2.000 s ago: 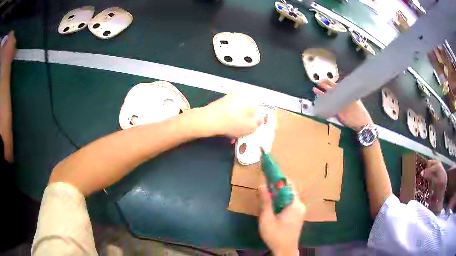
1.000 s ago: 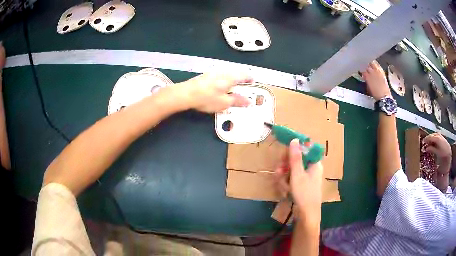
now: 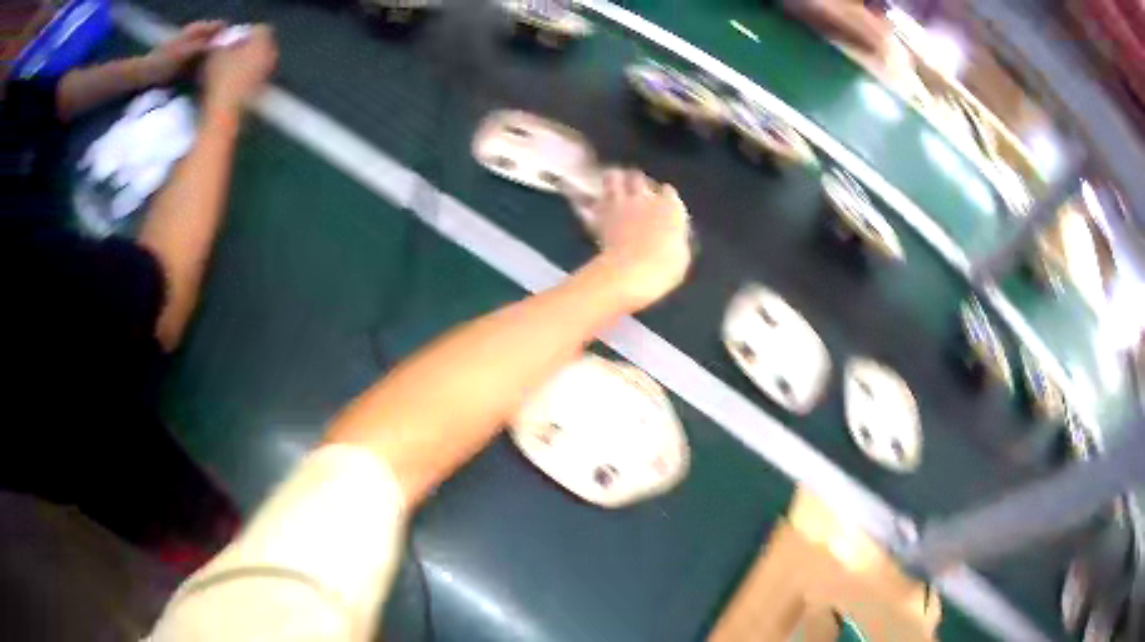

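My left hand [image 3: 643, 236] is stretched over the dark conveyor belt, blurred. Its fingers are at the right end of a flat cream cover [image 3: 530, 148] with dark holes; whether they grip it cannot be told. On the green bench, below my left forearm, lie cream covers [image 3: 609, 433] that look stacked. A brown cardboard sheet [image 3: 804, 583] shows at the bottom right. A small green tip, probably of the glue gun [image 3: 853, 627], shows at the bottom edge over it. My right hand is out of the picture.
Two more covers [image 3: 776, 349] lie on the belt to the right. Wired half-assemblies [image 3: 678, 94] stand along its far side. A pale rail [image 3: 490, 245] divides bench and belt. A grey post [image 3: 1042, 502] slants at right. A black-clad person works at left beside white pieces [image 3: 141, 153] and a blue bin [image 3: 63, 35].
The view has swung left and blurred. My left hand has left the cover on the cardboard and reached out over the belt. My right hand and most of the glue gun have gone out of view.
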